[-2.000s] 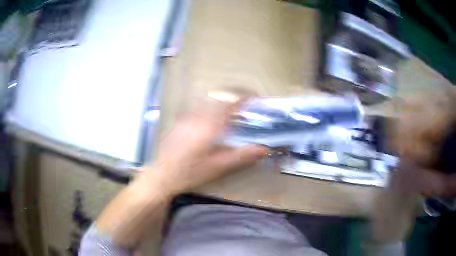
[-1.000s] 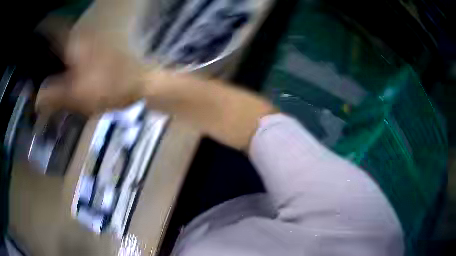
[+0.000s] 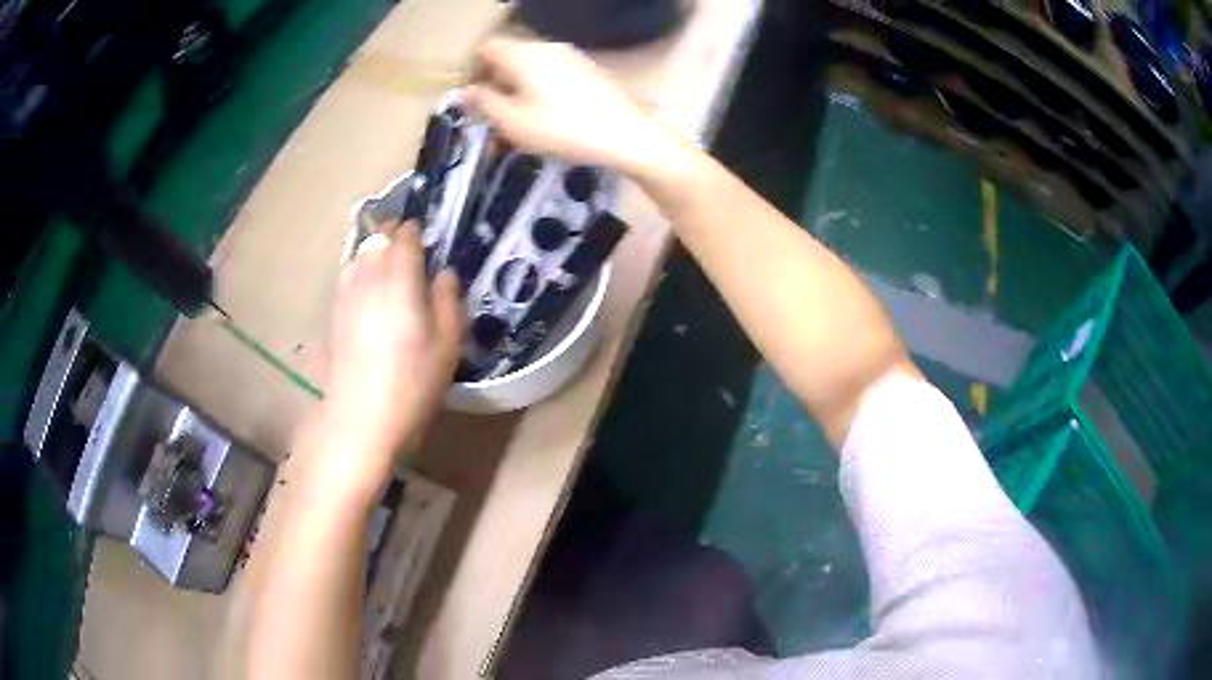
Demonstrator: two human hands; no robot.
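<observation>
A white bucket (image 3: 538, 385) stands on the bench, filled with black and silver-grey panel parts (image 3: 516, 279) with round holes. My right hand (image 3: 538, 100) is at the upper end of a long black and silver panel part (image 3: 452, 179) at the bucket's left side, its fingers closed on that end. My left hand (image 3: 388, 312) is at the lower end of the same part, beside the bucket's left rim. Its fingers hide that end, and its grip is partly hidden. No screwdriver shows in either hand.
A silver metal box (image 3: 200, 531) with a small mechanism stands at the left. The fixture (image 3: 405, 565) lies partly behind my left forearm. A green strip (image 3: 273, 356) and a dark cylindrical tool (image 3: 153, 253) are left of the bucket. Green crates (image 3: 1097, 385) stand right.
The view has swung right to the bucket. My left hand, out of view one second ago, is now at the bucket. My right hand has moved from near the fixture and metal box to the bucket's panel parts.
</observation>
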